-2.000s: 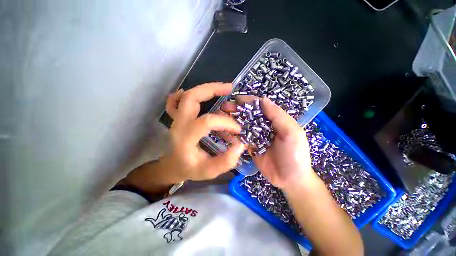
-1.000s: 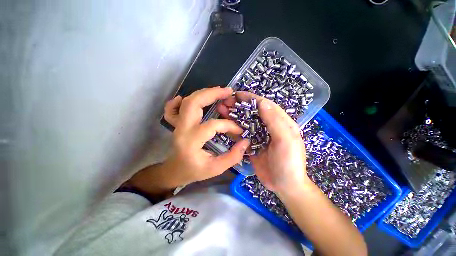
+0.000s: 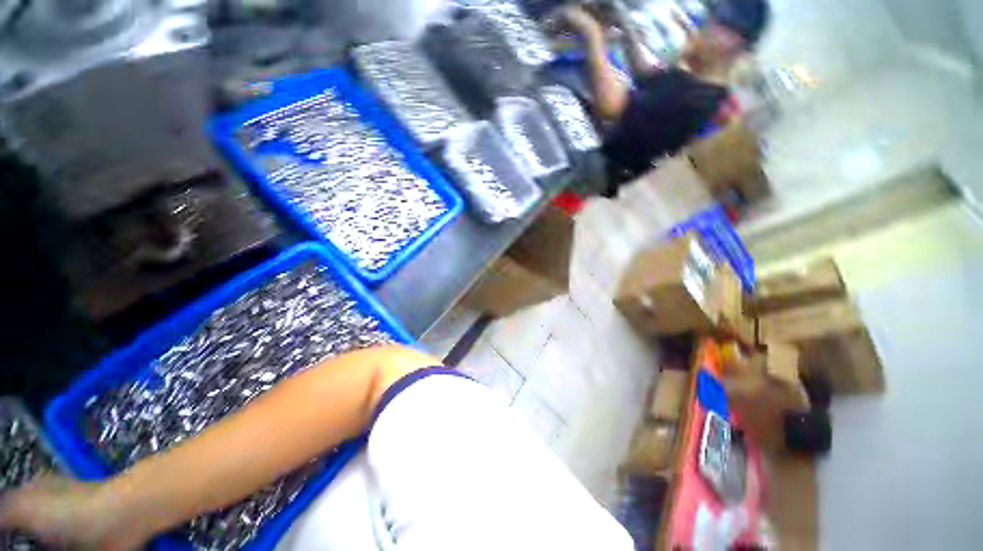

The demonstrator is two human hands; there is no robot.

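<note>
My right hand [image 3: 67, 514] is at the lower left, blurred and cut off by the picture's left edge; its fingers and anything in it cannot be made out. My right forearm crosses over a blue tray [image 3: 377, 301] heaped with small silver metal sleeves [image 3: 248, 334]. More sleeves show at the far left edge, close to my hand. My left hand is out of the picture.
A second blue tray [image 3: 450, 205] with brighter parts stands beyond the first. Clear boxes [image 3: 490, 178] line the bench. A dark metal press base [image 3: 119, 231] is at the left. A person [image 3: 668, 118] is farther along. Cardboard boxes [image 3: 674, 285] and a red table [image 3: 690, 484] are at the right.
The view has swung to the right, showing the second tray, boxes and floor. My left hand has left the picture; my right hand has moved to the left edge.
</note>
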